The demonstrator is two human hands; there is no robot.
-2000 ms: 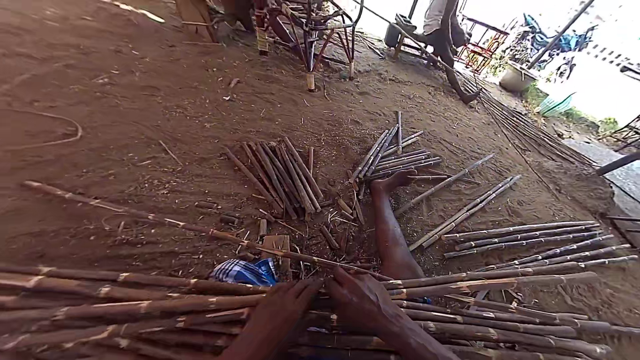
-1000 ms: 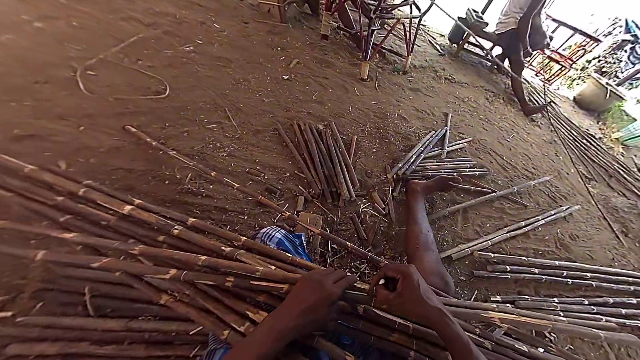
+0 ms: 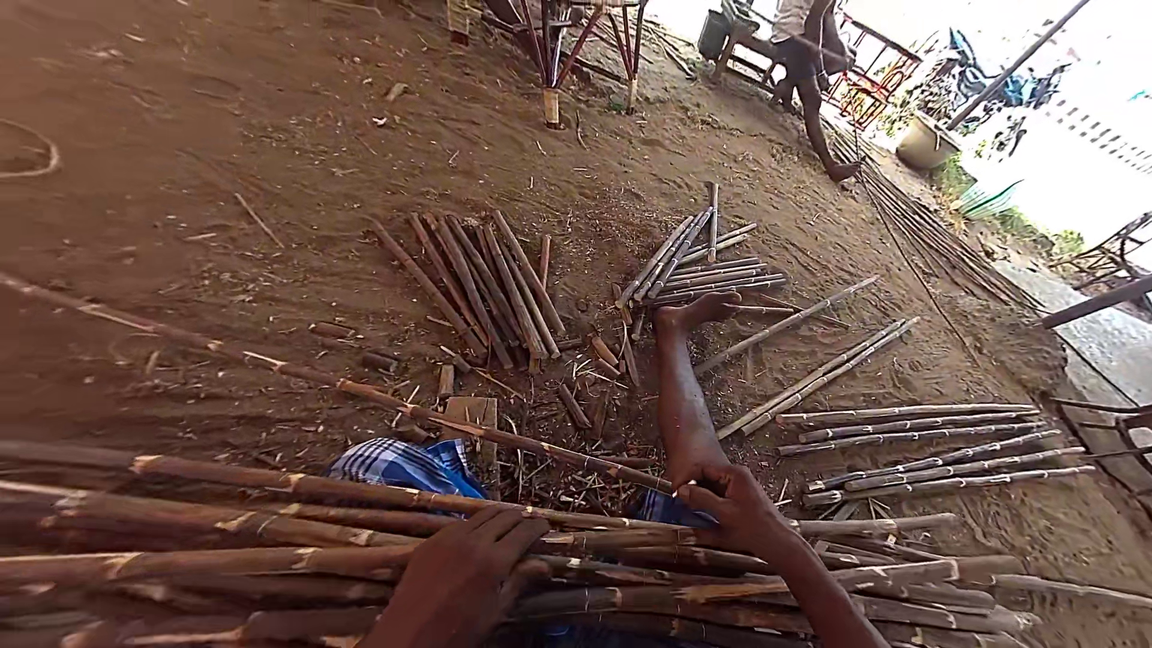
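Note:
A large bundle of long cane poles (image 3: 270, 562) lies across my lap over a blue checked cloth (image 3: 409, 463). My left hand (image 3: 481, 562) rests on the bundle, its fingers curled over one pole. My right hand (image 3: 733, 508) pinches the near end of a thin, long cane (image 3: 396, 403), which slants away to the upper left above the bundle. My bare leg (image 3: 681, 396) stretches forward between the cut pieces, the foot beside a pile of short cane pieces (image 3: 711, 274).
Thick short cane pieces (image 3: 486, 288) lie ahead, with a wooden block (image 3: 472, 423) nearer. Medium lengths (image 3: 936, 450) are at right. Cane furniture frames (image 3: 551, 99) stand ahead. A person (image 3: 810, 81) is at the upper right, near long canes (image 3: 936, 225) and a pot (image 3: 925, 142).
My left hand has moved left along the bundle, apart from my right hand. The thin cane's end is now raised in my right fingers. The person at the upper right has changed leg position.

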